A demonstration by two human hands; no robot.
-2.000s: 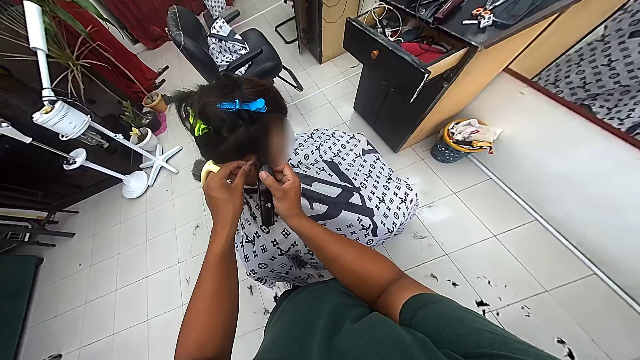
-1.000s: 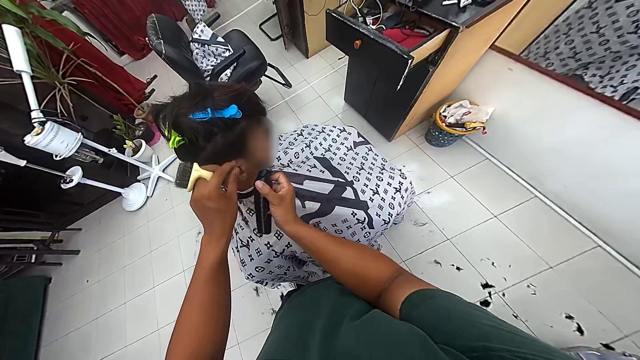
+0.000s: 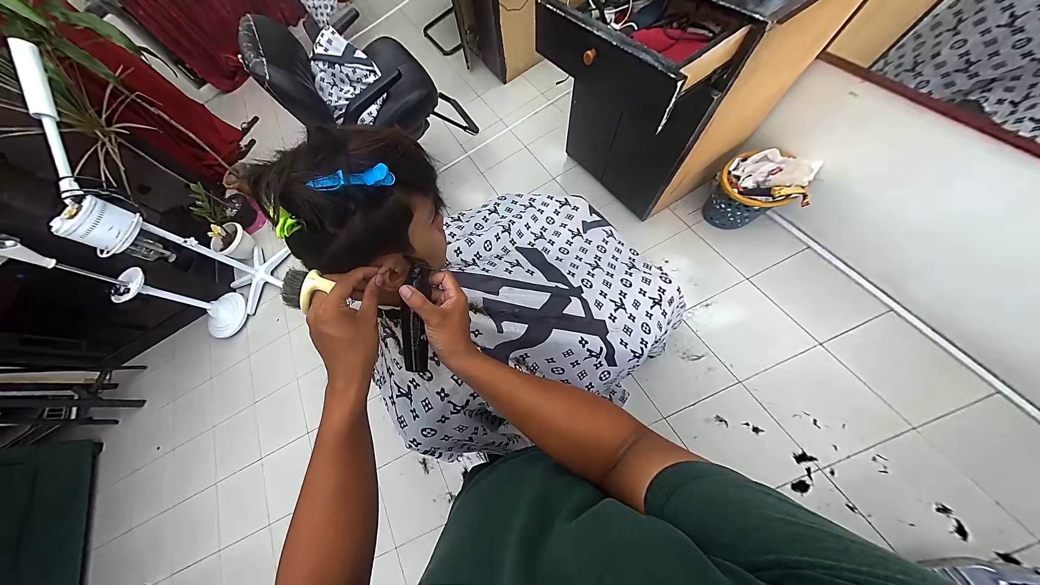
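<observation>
A seated person wears a white patterned barber cape, with a blue hair clip and a yellow-green clip in dark hair. My left hand holds a neck brush with a pale yellow handle, while its thumb and fingertips pinch at the person's ear. Black hair clippers stand nearly upright in my right hand, their upper end beside the ear. The clippers' contact with the hair is hidden.
Behind the person is a black salon chair. A black cabinet with an open drawer stands at upper right, near a waste basket. White wheeled stands and potted plants are at left. Hair clippings lie on the tiles.
My right hand has brought the clippers up from below the ear to beside it since one second ago. My left hand stays at the ear with the brush.
</observation>
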